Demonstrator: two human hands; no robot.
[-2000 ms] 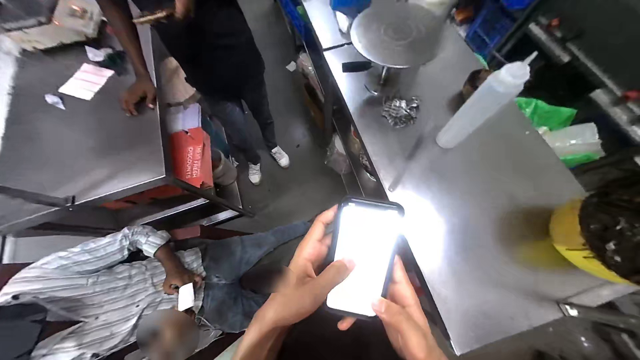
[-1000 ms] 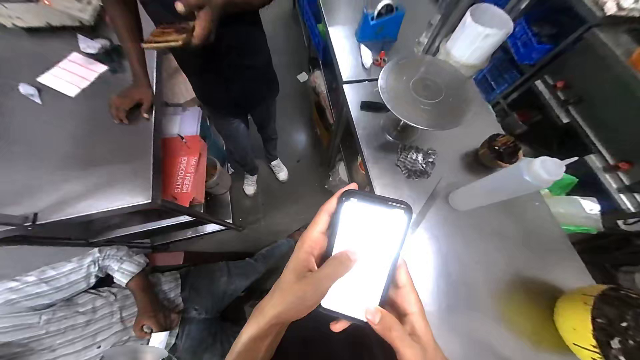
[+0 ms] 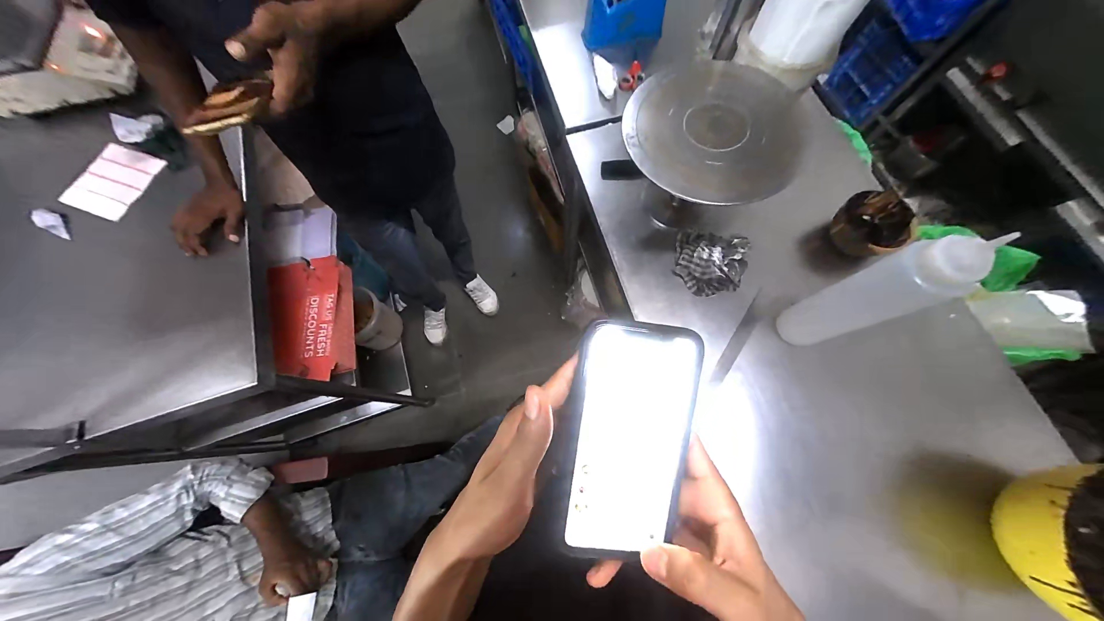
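A smartphone (image 3: 634, 440) with a bright, washed-out screen is held upright between my two hands. My left hand (image 3: 504, 479) supports its left side, with the thumb raised off the screen. My right hand (image 3: 711, 543) grips the lower right edge, its thumb on the bottom corner of the screen. Just right of the phone, a thin metal blade or spatula (image 3: 736, 341) lies on the steel counter (image 3: 845, 448). Beyond it are a clear squeeze bottle (image 3: 888, 289) lying on its side and crumpled foil (image 3: 711, 261).
A round metal turntable (image 3: 716, 129), a dark-topped jar (image 3: 871, 222) and a yellow container (image 3: 1044, 535) are on the counter. A standing person (image 3: 371, 129) holds food by the left steel table (image 3: 129, 328). Another person in a striped shirt (image 3: 198, 552) is at lower left.
My left thumb has lifted off the phone screen. The standing person's raised hand with the food has come further into view. The view has shifted somewhat.
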